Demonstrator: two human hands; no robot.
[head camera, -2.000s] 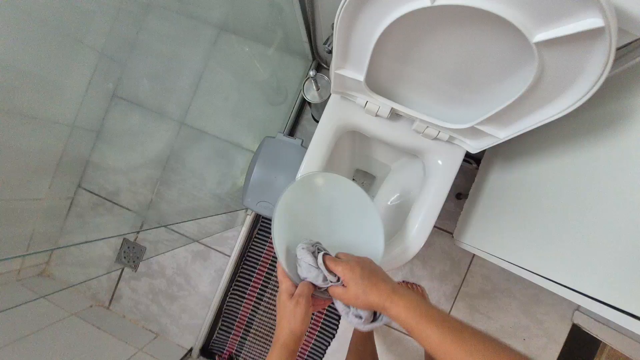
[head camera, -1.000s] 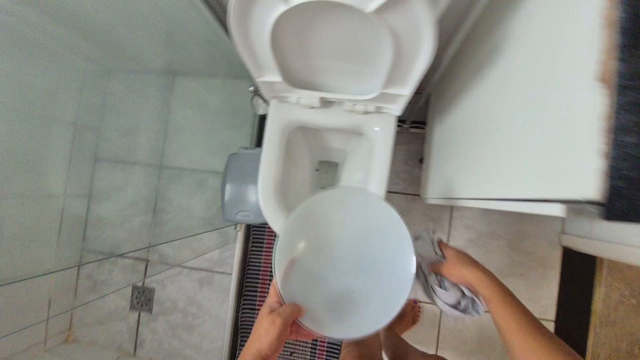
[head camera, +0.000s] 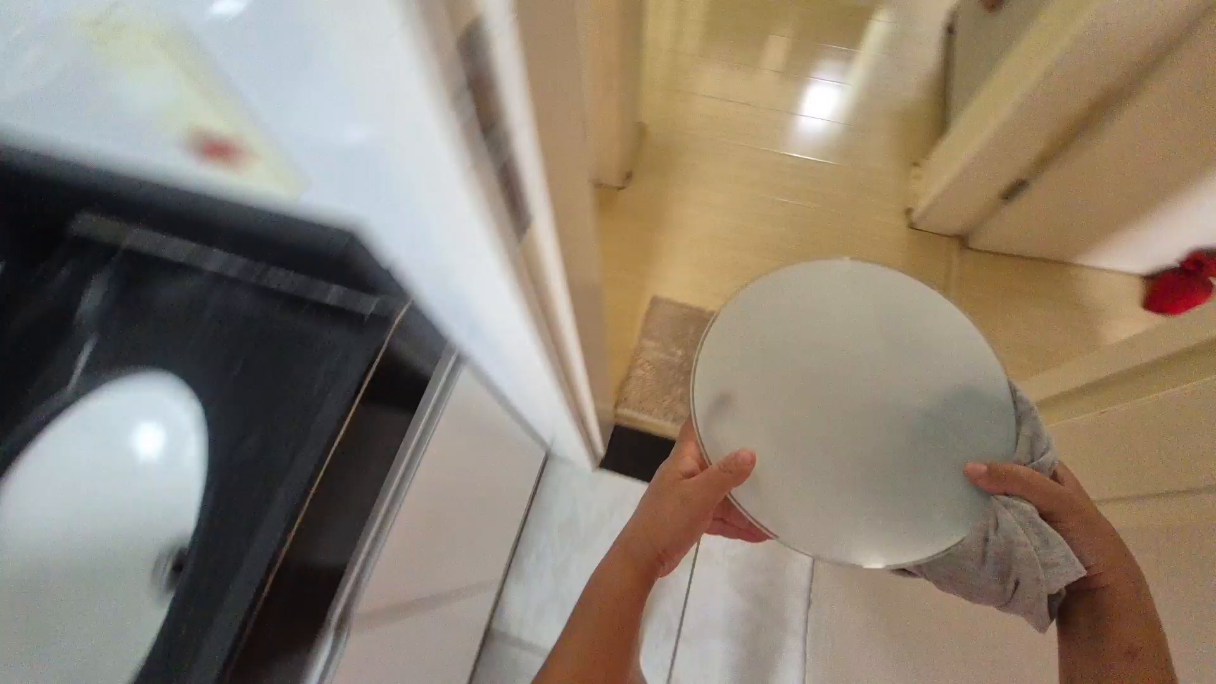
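A round disc (head camera: 855, 408) with a pale, faintly reflective face, either glass or a mirror, is held in front of me between both hands. My left hand (head camera: 693, 489) grips its lower left edge, thumb on the face and fingers underneath. At the lower right edge, my right hand (head camera: 1045, 503) holds the disc with its thumb on the face. A crumpled grey cloth (head camera: 1007, 560) is bunched between that hand and the disc and hangs below the rim. The fingers behind the disc are hidden.
To the left are a black stone counter (head camera: 266, 380) with a white basin (head camera: 104, 522) and a light cabinet (head camera: 446, 513). A doorway frame (head camera: 570, 237) stands beside a small shaggy mat (head camera: 665, 366) on shiny flooring (head camera: 760, 199). Something red (head camera: 1178, 285) shows at the far right.
The view has swung from the toilet to the basin and doorway. My right hand, one second ago apart from the disc with the cloth, now grips the disc's edge together with the cloth.
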